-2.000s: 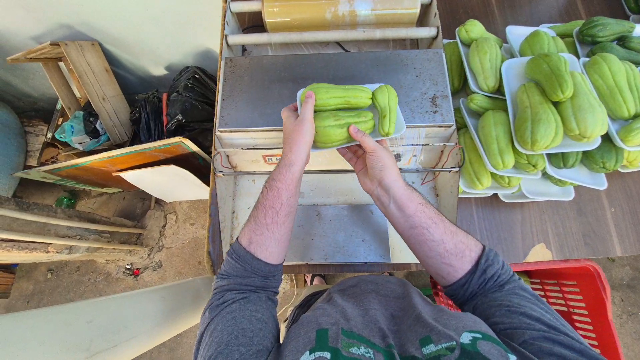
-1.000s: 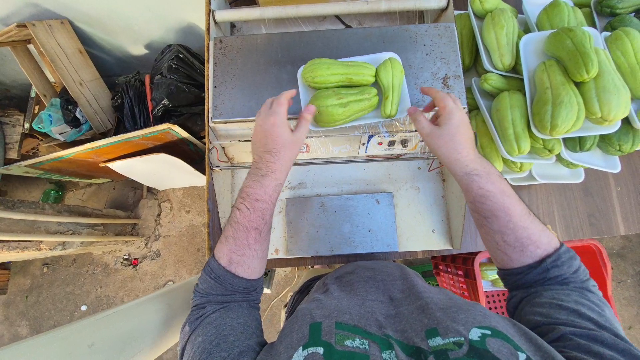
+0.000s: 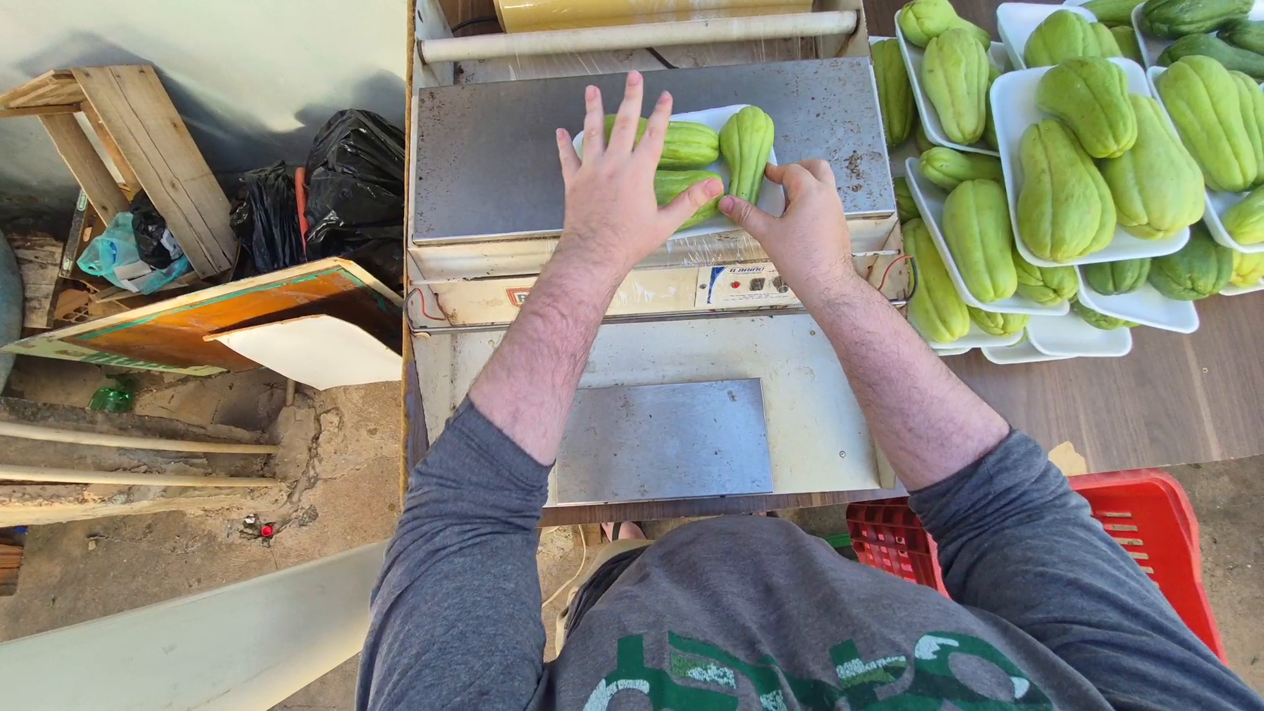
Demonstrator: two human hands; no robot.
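Note:
A white foam tray holding three green chayotes lies on the metal top plate of a film wrapping machine. My left hand is spread over the tray's left part, its thumb at the lower chayote and its fingers over the upper-left one. At the tray's lower right, my right hand has thumb and forefinger against the base of the upright chayote; whether it grips the tray edge cannot be told. Clear film shows faintly around the tray's lower edge.
Stacked foam trays of chayotes stand on the wooden table at right. A film roll and a white roller are behind the plate. A lower metal plate faces me. A red plastic crate sits below, right.
Two seconds ago both hands held the tray; one second ago they were apart at its sides. Now the left hand is over the tray and the right is at its lower right corner.

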